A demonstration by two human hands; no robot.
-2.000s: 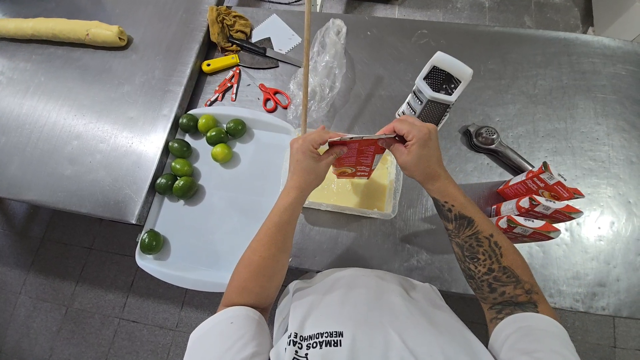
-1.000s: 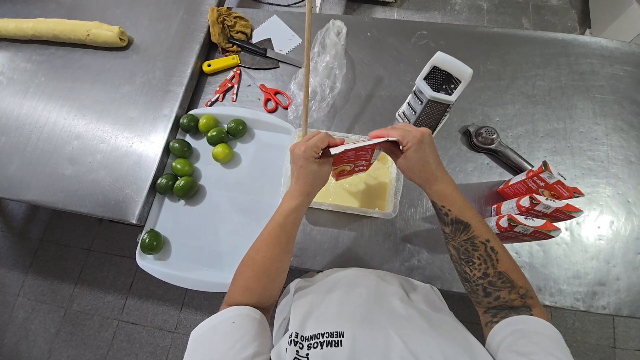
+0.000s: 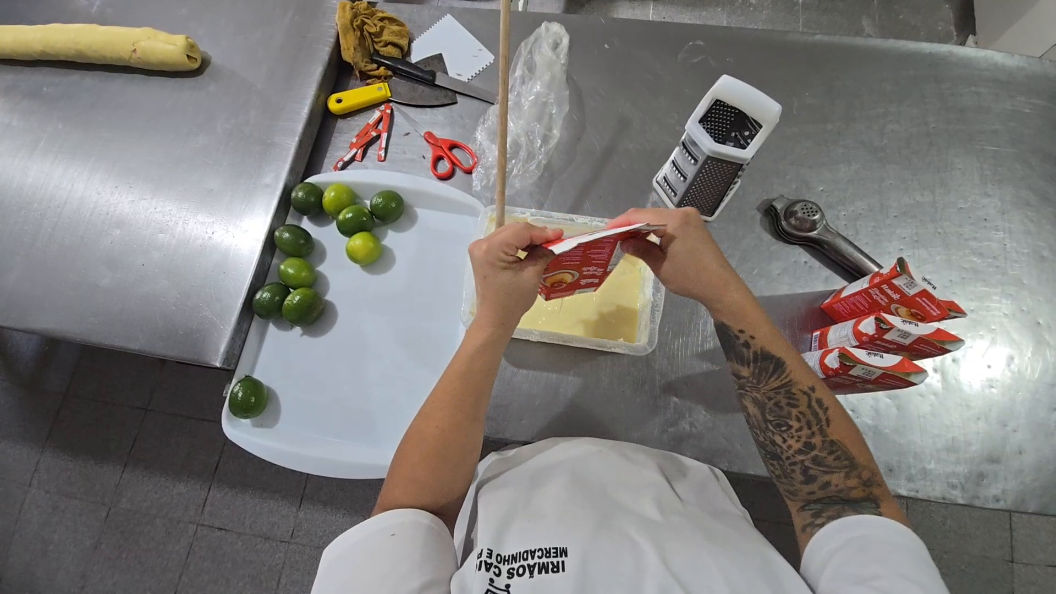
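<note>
A red and white carton (image 3: 577, 268) is held by its upper edge between my left hand (image 3: 510, 268) and my right hand (image 3: 681, 252). It hangs over a clear plastic tub (image 3: 652, 330) of pale yellow creamy mixture (image 3: 577, 318). A wooden stick or handle (image 3: 503, 107) stands in the tub near its back left corner. Several more red cartons (image 3: 887, 293) stand to the right of my right forearm, their tops cut or folded. What comes out of the held carton, if anything, is hidden.
At left lies a white tray (image 3: 371, 371) with several limes (image 3: 303, 306). Behind are red scissors (image 3: 448, 155), a yellow-handled scraper (image 3: 359, 98), a knife (image 3: 437, 78), a cloth (image 3: 371, 37) and a plastic bag (image 3: 536, 107). A box grater (image 3: 716, 148) and metal citrus squeezer (image 3: 821, 231) are at right.
The held carton has tilted and shifted slightly, and my left hand has changed its hold at the carton's edge. The other things have stayed in place.
</note>
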